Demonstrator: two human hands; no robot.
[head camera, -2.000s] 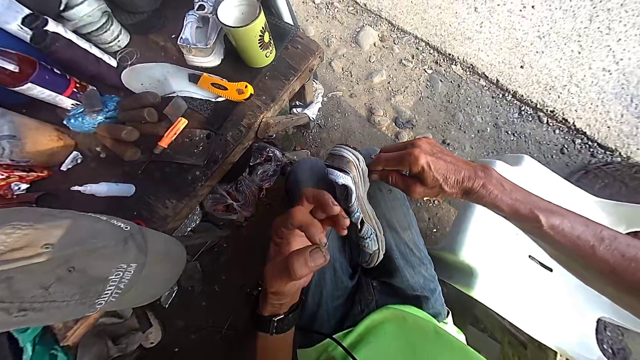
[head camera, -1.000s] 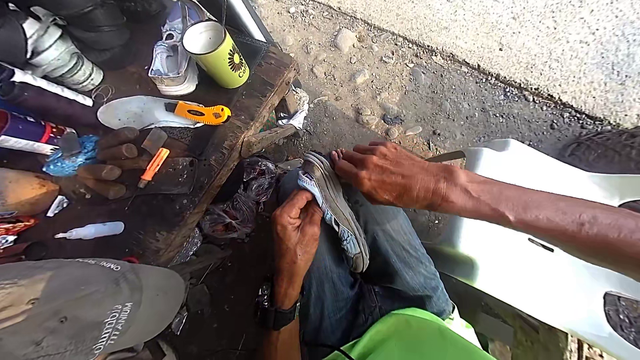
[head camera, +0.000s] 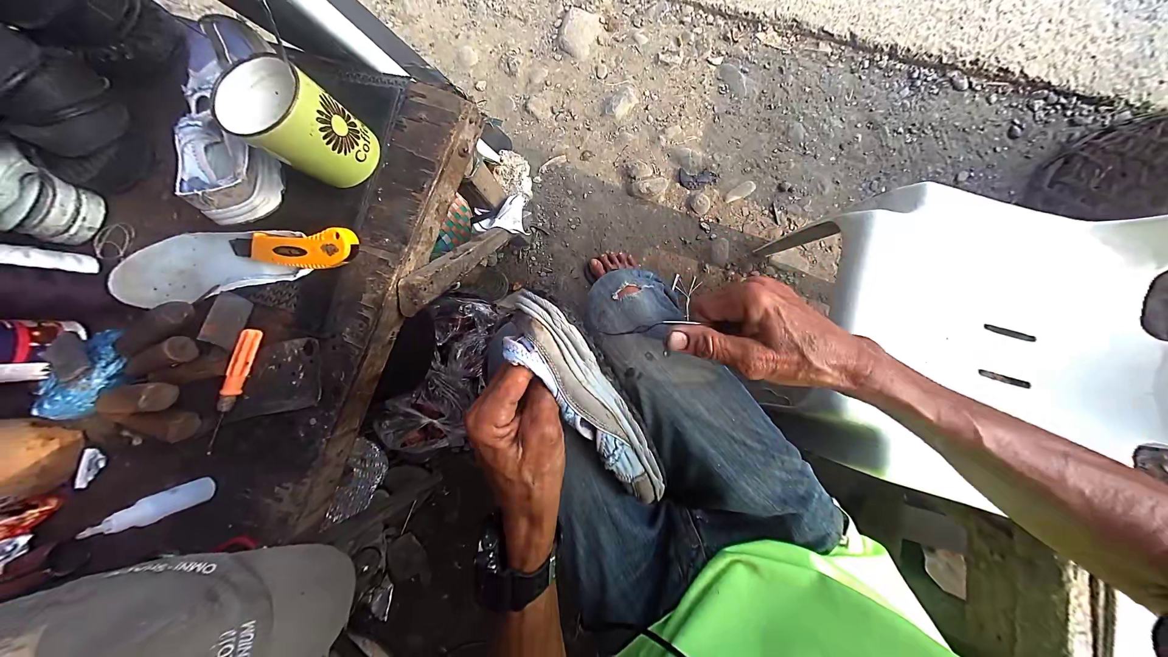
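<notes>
A worn grey and light-blue sneaker (head camera: 584, 392) rests sole side toward my other leg on my jeans-clad thigh. My left hand (head camera: 522, 438), with a black watch at the wrist, pinches its upper edge near one end. To the right of the shoe, above my other knee, my right hand (head camera: 762, 333) holds a thin pale tool, perhaps a needle or awl (head camera: 680, 322), between thumb and fingers. Fine thread (head camera: 686, 290) loops up from it, and a dark strand runs toward the shoe. The right hand does not touch the shoe.
At left stands a wooden table (head camera: 401, 228) with a green cup (head camera: 301, 119), an orange utility knife (head camera: 306, 248) on a pale insole (head camera: 178, 269), an orange-handled awl (head camera: 239, 370) and a small bottle (head camera: 160, 506). A grey cap (head camera: 182, 607) is below. A white plastic chair (head camera: 985, 338) stands right.
My right hand was at the shoe a second ago and is now apart from it, with the thin tool and thread visible. My left hand, open earlier, took hold of the shoe and still grips it.
</notes>
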